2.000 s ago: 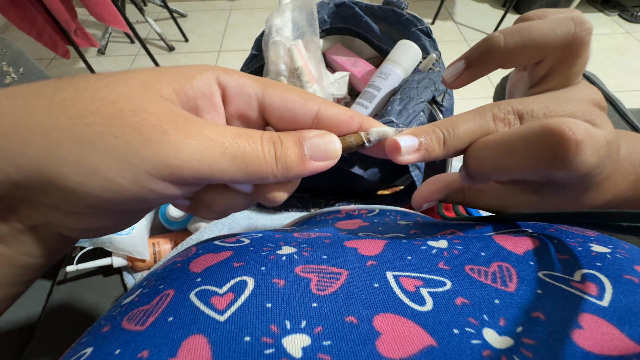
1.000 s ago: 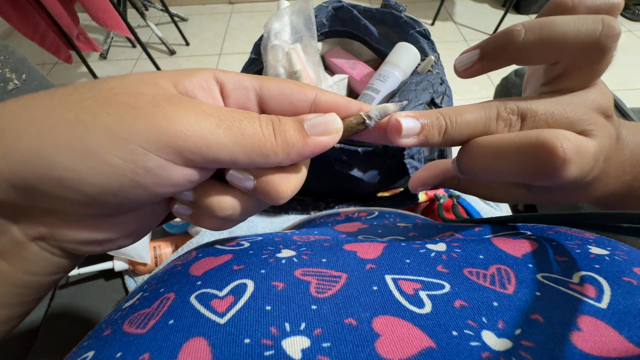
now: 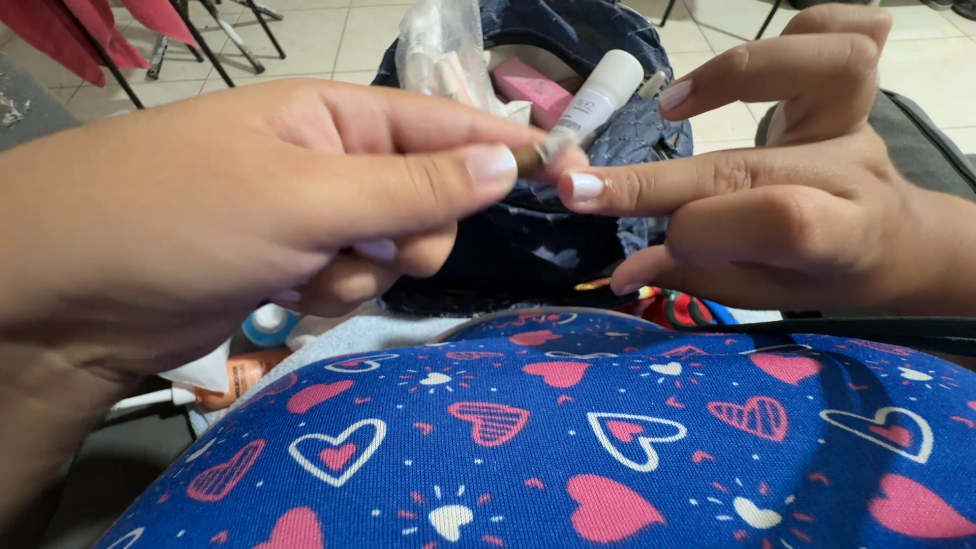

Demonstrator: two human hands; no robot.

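Note:
My left hand (image 3: 328, 183) pinches a short brown stick (image 3: 528, 160) between thumb and forefinger. Whitish cotton-like fluff (image 3: 557, 146) wraps the stick's end and is blurred. My right hand (image 3: 793, 168) is spread, palm down, holding nothing. One of its fingers, with a white-painted nail (image 3: 585, 187), points at the fluffy end, close beside it; whether they touch I cannot tell. The skin round that nail looks shiny. Light polish also shows on my left thumbnail.
Behind my hands stands a dark blue quilted bag (image 3: 640, 122) holding a white spray can (image 3: 598, 95), a pink block (image 3: 534, 88) and a clear plastic bag (image 3: 442, 46). An orange bottle (image 3: 244, 374) lies at lower left by a blue-and-white container (image 3: 270, 324). Heart-print fabric (image 3: 549, 442) covers the front.
The fluffy tip, over the pointing finger's nail area two seconds ago, now sits a little above and left of that nail. My right hand's fingers have shifted slightly.

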